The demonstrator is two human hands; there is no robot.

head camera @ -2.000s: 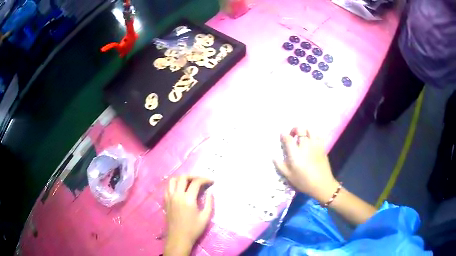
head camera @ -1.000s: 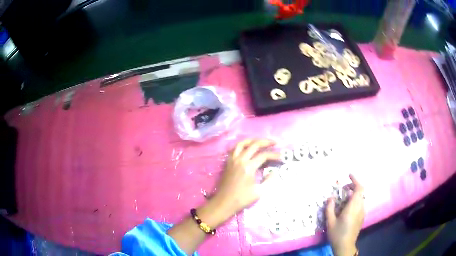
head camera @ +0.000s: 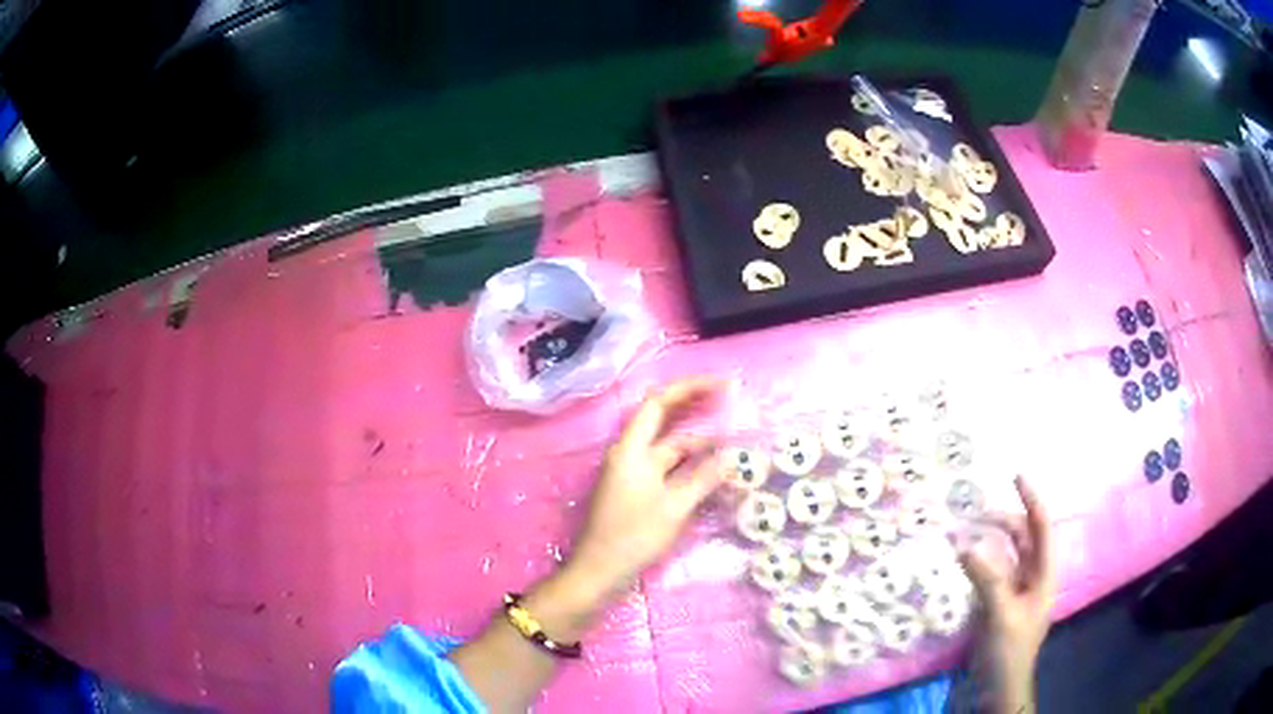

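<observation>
A clear sheet bearing a grid of pale round pieces with dark slots (head camera: 813, 501) lies on the pink mat, partly washed out by glare. My left hand (head camera: 649, 481) is at the sheet's upper left corner, fingers apart, with nothing visible in it. My right hand (head camera: 1012, 572) is at the sheet's right edge, thumb and index finger raised and blurred. Whether it pinches a piece or the film cannot be told. Small black discs (head camera: 1141, 350) lie in rows on the mat at the right, with a smaller group just below them.
A black tray (head camera: 726, 181) with scattered cream pieces (head camera: 894, 175) and crinkled clear film stands beyond the sheet. A bag-lined tub (head camera: 538, 335) with dark bits stands left of it. A red-handled tool (head camera: 796, 34) is behind the tray. A pale upright object (head camera: 1096, 84) stands at the back right.
The view has turned, so the tray and discs appear further right and level. Over the last second my left hand moved slightly left, and the grid of pale pieces shows more clearly.
</observation>
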